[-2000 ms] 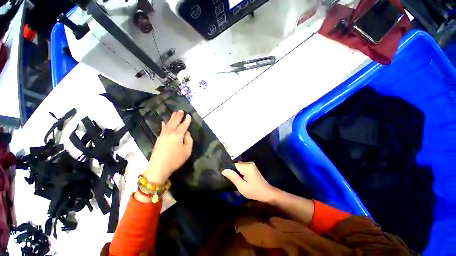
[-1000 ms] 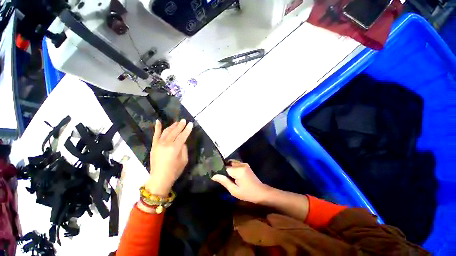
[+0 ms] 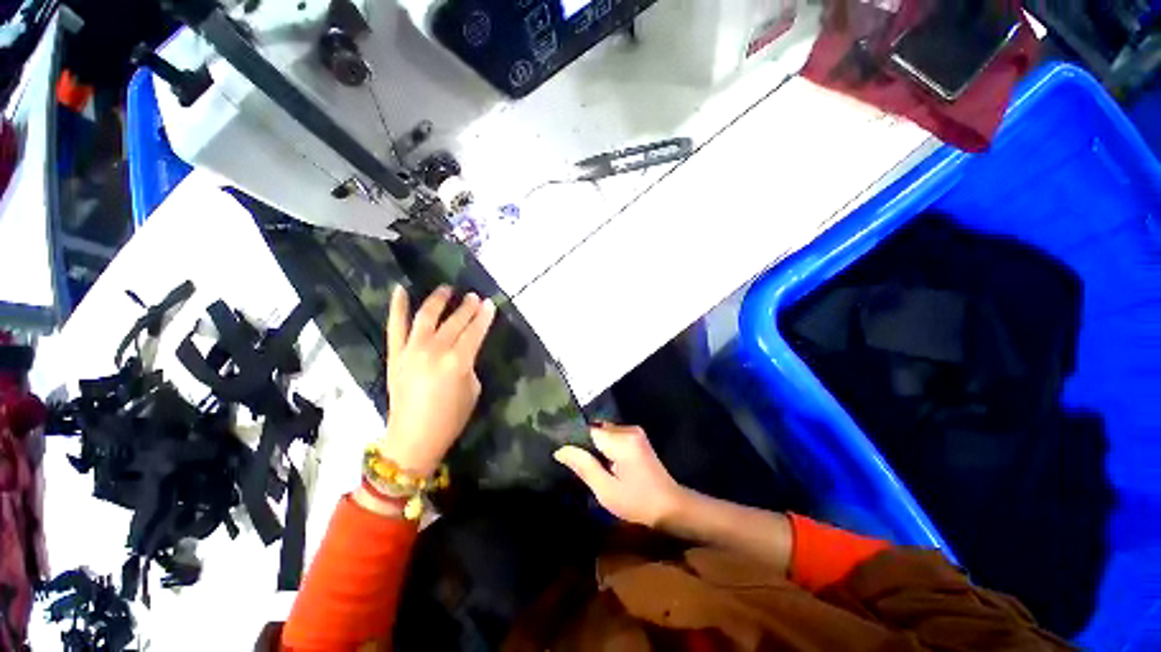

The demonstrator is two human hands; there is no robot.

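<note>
A camouflage panel (image 3: pixel 516 408) lies on the white machine table, its upper edge at the presser foot (image 3: pixel 439 219) of the sewing machine. Its lower part hangs over the front edge towards my lap. My left hand (image 3: pixel 436 369) rests flat on the panel with fingers spread, pressing it and not gripping. My right hand (image 3: pixel 621 469) pinches the panel's lower right edge between thumb and fingers. The needle tip is too small and blurred to make out.
Black webbing pieces (image 3: pixel 166 465) lie in a loose pile at left, with smaller black pieces (image 3: pixel 87 611) below. Thread snips (image 3: pixel 634 158) lie right of the needle. A blue bin (image 3: pixel 879 478) with dark pieces stands at right. A smartphone (image 3: pixel 955 49) rests on dark red cloth (image 3: pixel 866 79).
The view has shifted slightly. The panel's upper left corner lies flatter than two seconds ago. My left hand's fingers have spread on the cloth; my right hand keeps its edge grip.
</note>
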